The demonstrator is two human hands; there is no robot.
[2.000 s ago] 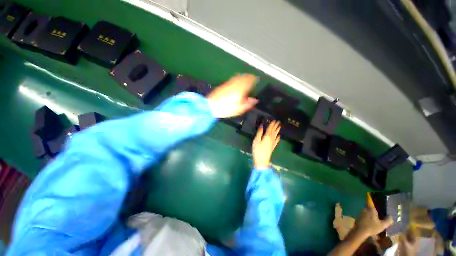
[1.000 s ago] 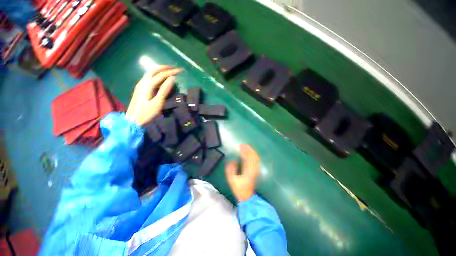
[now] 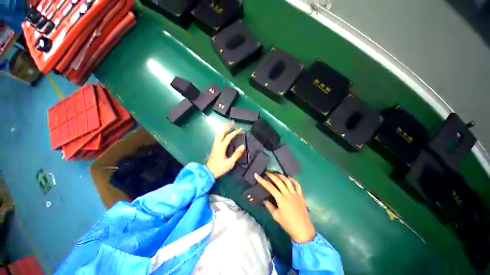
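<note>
Several small black inner boxes [image 3: 256, 168] lie loose on the green bench, some with small gold marks. My left hand [image 3: 224, 152] touches the left side of the near cluster, fingers spread. My right hand [image 3: 288, 204] lies over the near right side of the cluster, fingers spread, fingertips on a small box with gold marks [image 3: 256, 194]. Several more small boxes [image 3: 204, 98] lie further up the bench to the left. Neither hand is closed around a box.
Black gift boxes [image 3: 322, 87], some with cut-out inserts [image 3: 275, 72], stand in a row on the raised green strip [image 3: 301, 126]. Red-orange stacks lie at the bench end [image 3: 102, 37] and lower left [image 3: 80, 121]. An open carton [image 3: 105, 182] holding black boxes is below the bench edge.
Both hands and the near small boxes have moved right along the bench. The small boxes are more spread out, several left behind at upper left. The carton has come into view.
</note>
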